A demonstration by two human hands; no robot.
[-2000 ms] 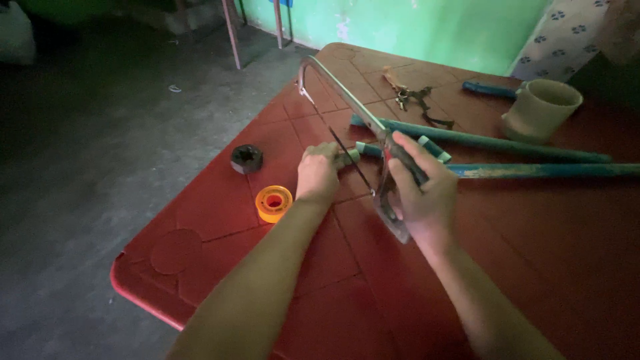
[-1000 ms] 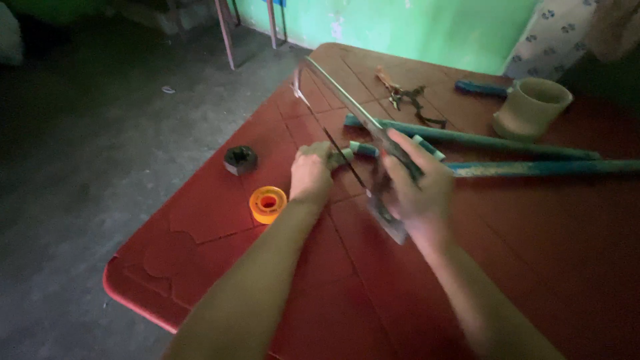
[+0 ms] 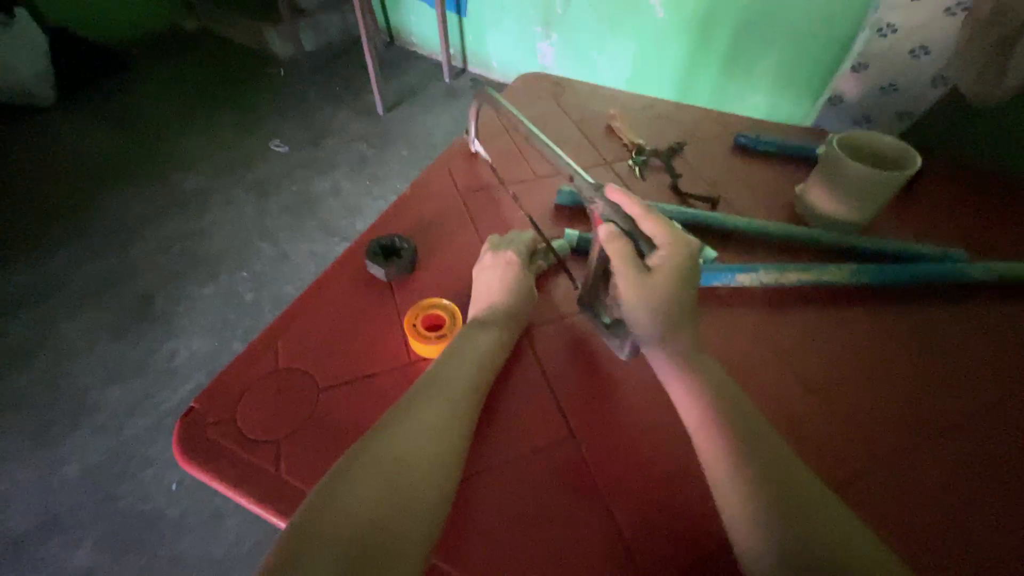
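Note:
My right hand (image 3: 658,280) grips the handle of a hacksaw (image 3: 544,144), its frame pointing up and away to the left. The saw's thin blade slants down beside the fingers of my left hand (image 3: 506,276). That hand is closed around a short pale pipe piece (image 3: 552,254) low over the red table (image 3: 368,448); its far side is hidden by my fingers. The blade crosses in front of the piece's right part; whether it touches cannot be told. Just right of it shows a blue-green pipe end (image 3: 578,240), partly behind the saw.
An orange roll of thread tape (image 3: 433,328) and a black, ring-shaped fitting (image 3: 391,257) lie left of my left hand. Behind my right hand are a green pipe (image 3: 808,232), a blue pipe (image 3: 840,274), a wide pipe piece (image 3: 860,180), a blue-handled thing (image 3: 776,146) and a rusty metal tool (image 3: 656,164).
Both hands keep their holds on the saw and the pale piece. The saw has shifted slightly against the left hand; otherwise the things on the table lie as before.

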